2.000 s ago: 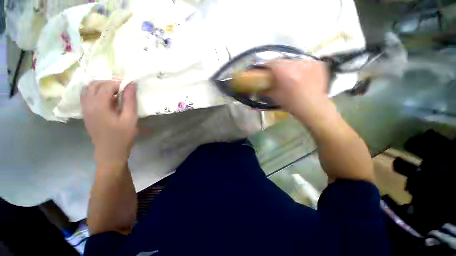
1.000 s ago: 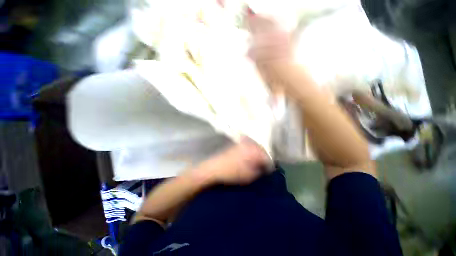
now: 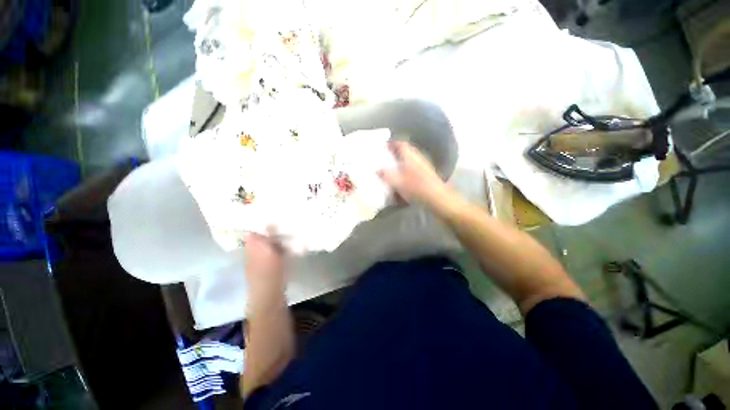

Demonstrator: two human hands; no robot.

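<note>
A floral garment point(image 3: 280, 180), white with small red, orange and dark flowers, lies over the pale padded arm point(image 3: 156, 220) in front of me. My left hand point(image 3: 268, 260) is at its near edge, fingers on the cloth and partly blurred. My right hand point(image 3: 412, 172) is at its right edge, with the fingertips on the cloth. How firmly they grip is hard to see, but both seem to hold the edge. The steam iron point(image 3: 596, 150) lies on the white cloth at the right, away from both hands.
A dark brown box point(image 3: 104, 304) and a blue basket point(image 3: 28, 204) stand at the left. Striped cloth point(image 3: 210, 368) hangs below the table. More pale cloth lies at the back. A yellowish block point(image 3: 524, 210) is under the table's right part. Black stand legs point(image 3: 648, 300) are on the floor at right.
My right hand has let go of the iron, which now rests at the right. The garment has been turned and shifted on the padded arm, and both hands are now at its edges.
</note>
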